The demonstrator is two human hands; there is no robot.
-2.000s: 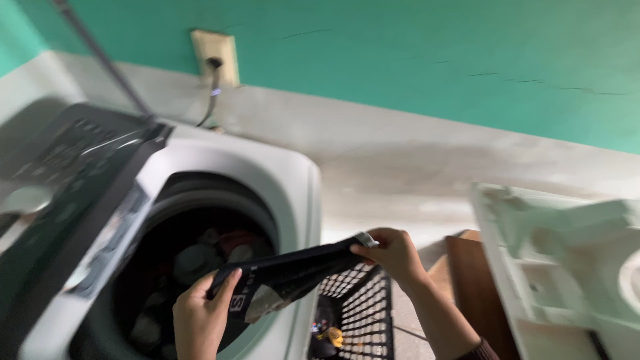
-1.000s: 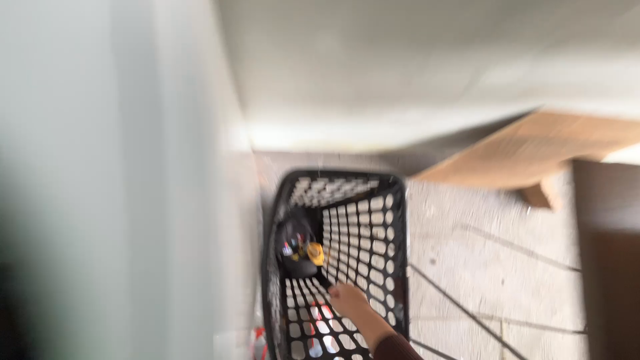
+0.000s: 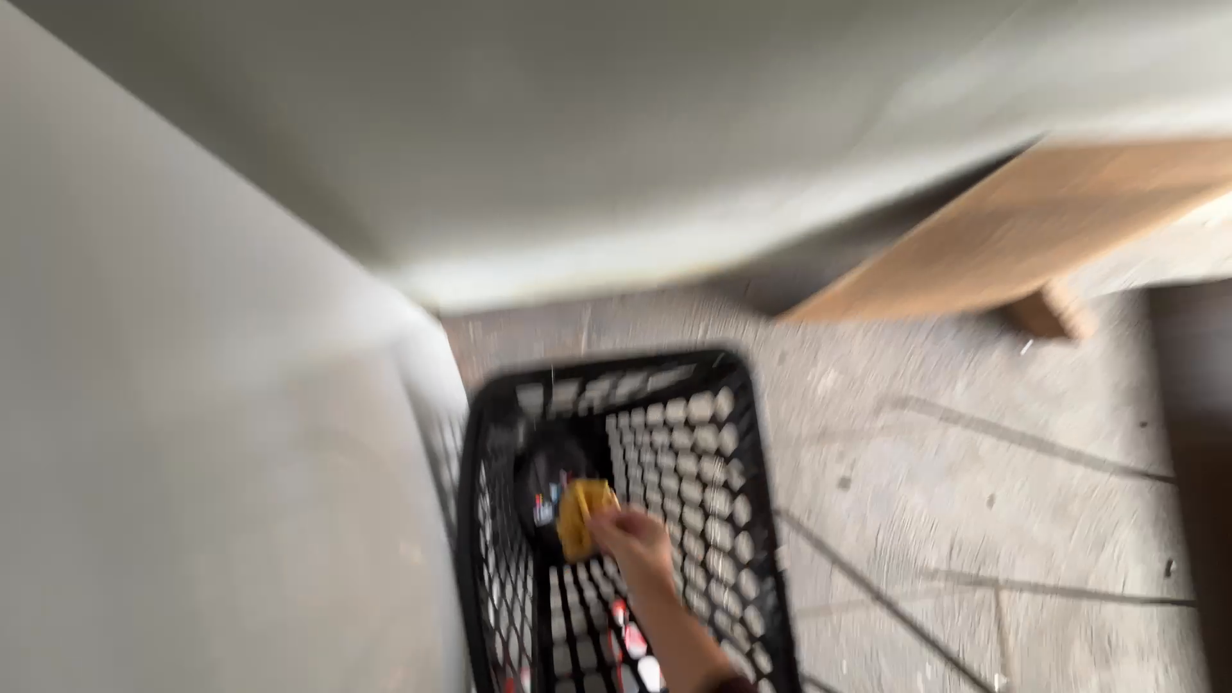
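A black plastic laundry basket [image 3: 760, 481] with slotted sides stands on the floor at the lower centre. My right hand [image 3: 630, 539] reaches down into it, its fingers pinching a small yellow item [image 3: 577, 515], perhaps cloth. Beside the yellow item, at the basket's far left, lies a dark item [image 3: 544, 472] with small coloured markings, blurred. Red and white shapes show low in the basket or through its slots; I cannot tell which. My left hand is out of view.
The washing machine's white side [image 3: 212, 404] rises close on the left. A pale wall [image 3: 616, 144] stands behind the basket. A brown wooden panel [image 3: 991, 231] leans at the right over the concrete floor [image 3: 866, 404]. A dark object's edge [image 3: 1193, 433] is at the far right.
The dark garment held by both hands over the washer two seconds ago is out of view. My right hand has gone down into the basket and taken hold of the yellow item. The view has swung downward.
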